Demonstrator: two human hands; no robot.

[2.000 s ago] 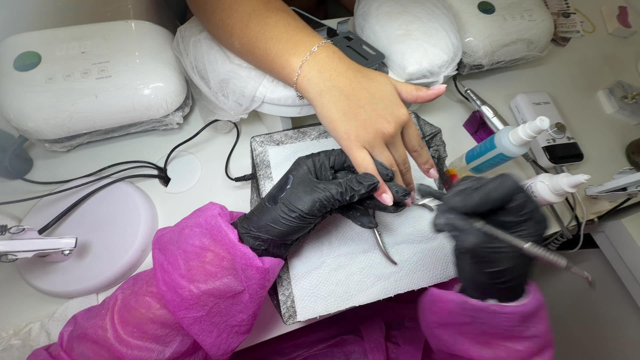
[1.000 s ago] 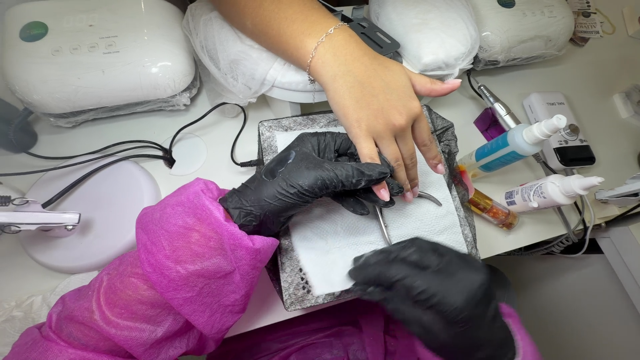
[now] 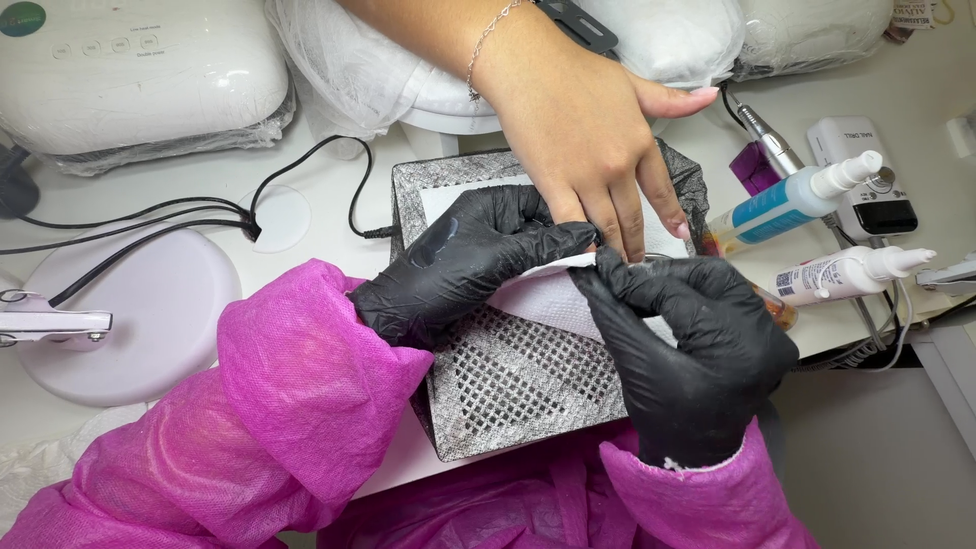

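Observation:
My left hand (image 3: 473,259), in a black glove, grips a fingertip of another person's hand (image 3: 587,126), which reaches down from the top with its fingers spread. My right hand (image 3: 686,335), also gloved in black, pinches the lifted edge of a white paper towel (image 3: 545,297) against that same fingertip. Under both hands lies a grey nail dust collector (image 3: 503,381), its perforated top partly uncovered where the towel is folded up. A sliver of a metal tool (image 3: 657,256) shows beside my right fingers; the rest of it is hidden.
Right of the hands are a blue-labelled spray bottle (image 3: 793,200), a white nozzle bottle (image 3: 839,276), an amber bottle (image 3: 778,306), a nail drill handpiece (image 3: 770,141) and its control box (image 3: 862,175). At left stand a wrapped white appliance (image 3: 137,76), black cables (image 3: 305,156) and a round lamp base (image 3: 130,313).
My right hand has moved up from the towel's lower part to the person's fingertip. The towel's near edge, flat before, is now folded up, baring the collector's perforated top.

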